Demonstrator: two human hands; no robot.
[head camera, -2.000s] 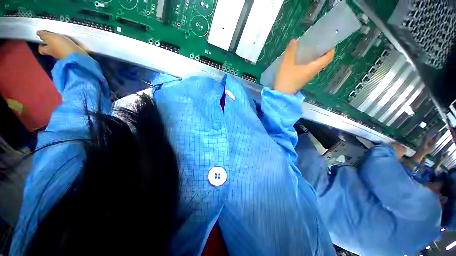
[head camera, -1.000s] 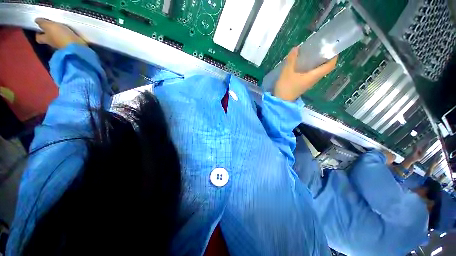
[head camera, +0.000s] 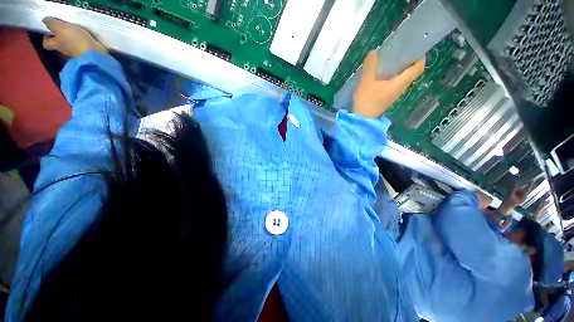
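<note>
My right hand (head camera: 385, 83) grips a grey heatsink assembly (head camera: 420, 36) over the green circuit board (head camera: 242, 31). Its plain face shows, tilted. Whether its underside touches the board is hidden. Two pale fitted heatsinks (head camera: 301, 30) stand in parallel on the board, left of the held one. My left hand (head camera: 70, 38) rests on the silver-white rail (head camera: 170, 53) at the far left. Its fingertips are partly hidden at the rail edge, and I see nothing held in it.
Finned heatsinks (head camera: 481, 122) lie on the board to the right. A stack of spare heatsinks (head camera: 541, 50) is beyond a dark metal rail. A person in a blue smock (head camera: 466, 258) works at the right. A red-orange liner (head camera: 31, 88) is below my left hand.
The view has shifted slightly. The held heatsink's plain face has lost its bright glare and still lies in my right hand's grip. The neighbouring person has moved a little.
</note>
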